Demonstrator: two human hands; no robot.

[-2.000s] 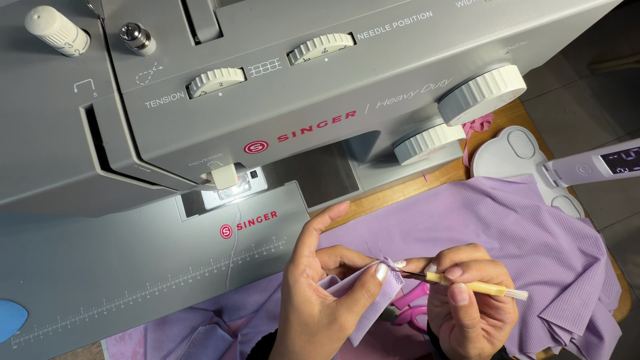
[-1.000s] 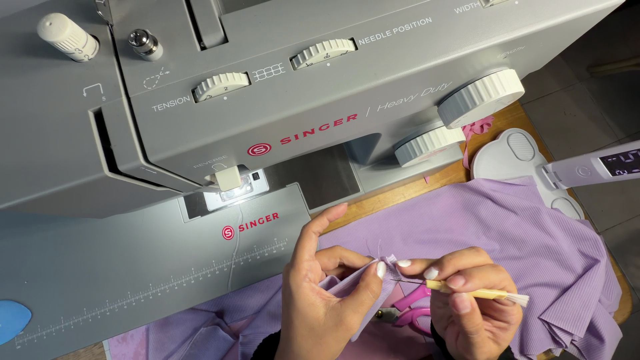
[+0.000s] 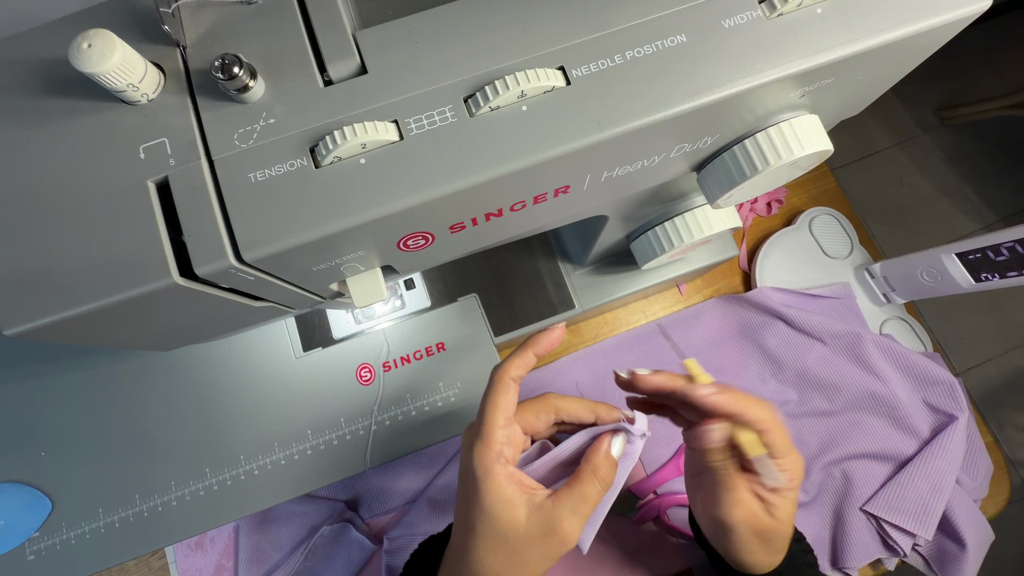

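My left hand [image 3: 532,472] pinches a folded corner of ribbed lilac fabric [image 3: 588,456] between thumb and fingers, its index finger raised. Just right of it, my right hand [image 3: 732,456] holds a seam ripper [image 3: 748,440] with a yellow handle, somewhat blurred; its thin metal tip points up and left, apart from the held corner. Pink-handled scissors [image 3: 668,500] lie beneath and between both hands, partly hidden. More lilac fabric [image 3: 808,384] spreads under and right of my right hand.
A grey Singer sewing machine [image 3: 512,168] stands behind my hands, its lamp lit, with an extension table [image 3: 240,424] at left. A white lamp base [image 3: 808,248] with a display arm is at right, near pink scraps [image 3: 764,208]. A blue object [image 3: 22,516] lies far left.
The seam ripper was at the pinched corner in both earlier frames; my right hand has moved it away, and its tip now points up and left. My left hand still pinches the fabric.
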